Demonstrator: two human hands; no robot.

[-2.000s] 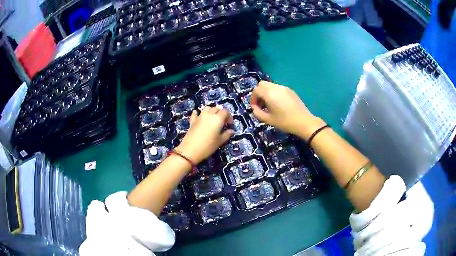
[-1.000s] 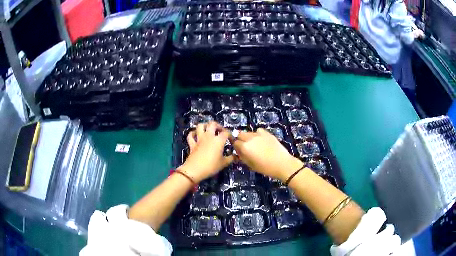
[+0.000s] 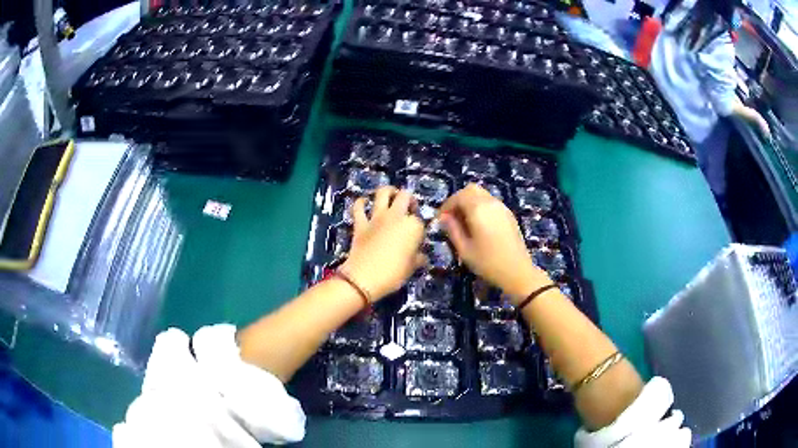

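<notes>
A glossy black tray [image 3: 398,402] lies flat in front of me, with a silvery-black circuit-board module [image 3: 430,333] in each visible pocket. My left hand [image 3: 388,238] rests over the upper-middle pockets with its fingers bent and spread over the modules. My right hand [image 3: 486,232] is just right of it, with thumb and forefinger brought together above the same part of the tray. Whether a small part is between the fingertips of either hand is too blurred to tell. The modules under my hands are hidden.
Stacked black trays [image 3: 197,131] stand at back left, another stack [image 3: 455,92] behind the tray. Clear trays [image 3: 122,227] with a yellow-edged dark item [image 3: 33,206] are at left, a clear tray stack [image 3: 713,324] at right. A white label [image 3: 217,209] lies on the green mat [image 3: 197,271]. A person [image 3: 700,83] stands at back right.
The view has shifted since the earlier frames. My right hand moved from the tray's right side to meet my left, and the two are now slightly apart again.
</notes>
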